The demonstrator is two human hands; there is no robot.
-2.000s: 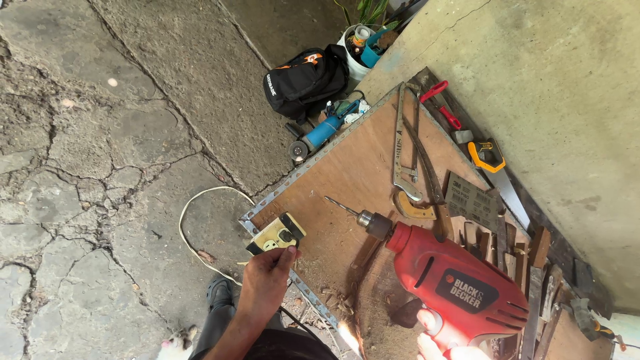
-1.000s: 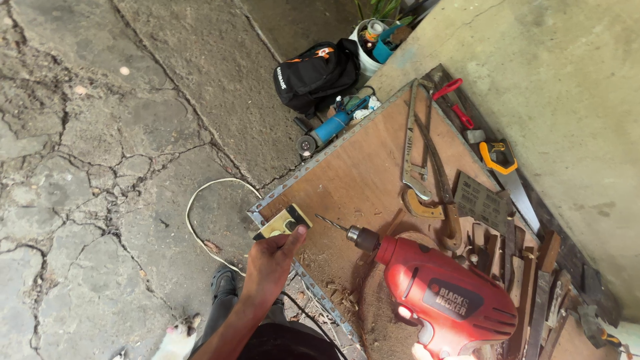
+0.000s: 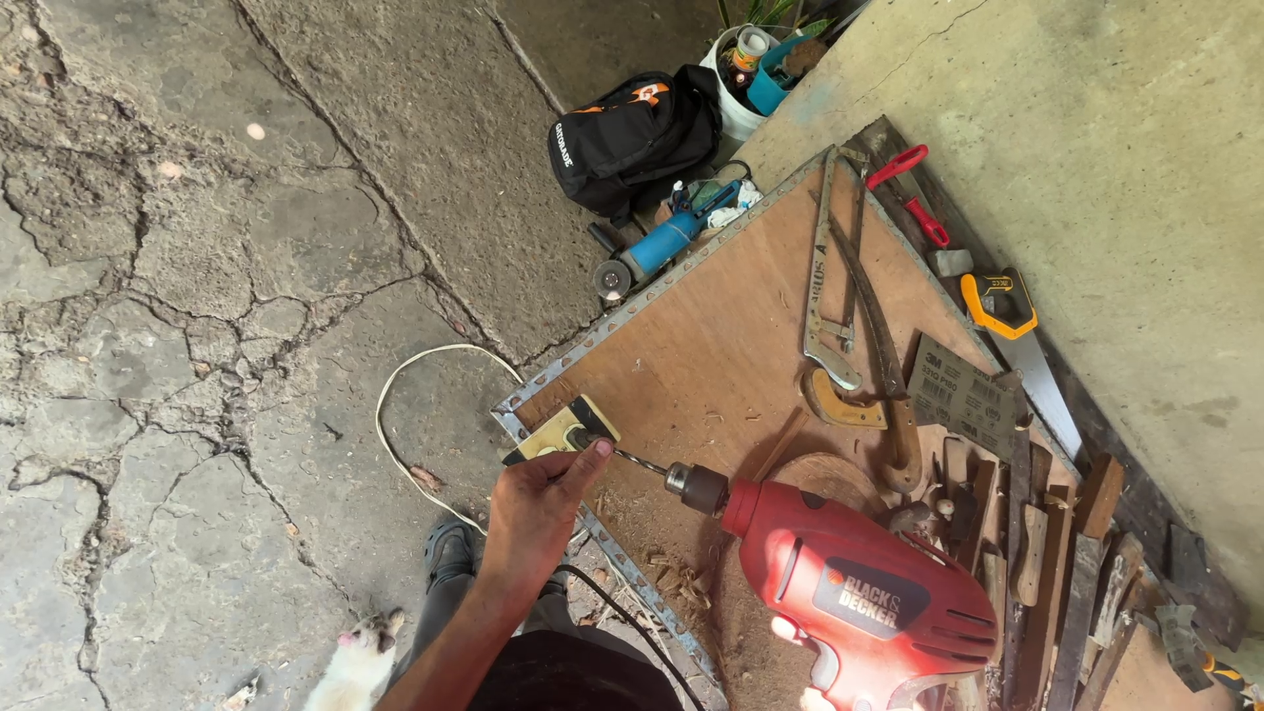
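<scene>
My left hand [image 3: 541,494] pinches a cream and black block [image 3: 553,431] that looks like a power outlet, with a dark plug-like piece at its face by my thumb. My right hand [image 3: 788,629] grips the handle of a red Black & Decker power drill [image 3: 859,583]; only parts of its fingers show, brightly lit. The drill's chuck [image 3: 697,488] points left, and its twist bit [image 3: 642,461] reaches close to my left thumb; whether they touch I cannot tell. Beneath both hands lies a wooden board [image 3: 691,316] with a perforated metal edge.
On the board are a hacksaw [image 3: 818,286], a curved blade with a wooden handle [image 3: 901,444], sandpaper [image 3: 963,400] and several wood pieces [image 3: 1047,592]. A handsaw [image 3: 1042,385] lies by the wall. An angle grinder [image 3: 662,245] and backpack [image 3: 632,143] sit beyond. A cat [image 3: 357,662] is below.
The drill bit's tip and my left hand have come closer together. The cream and black block has turned in my left fingers. My right hand keeps hold of the drill.
</scene>
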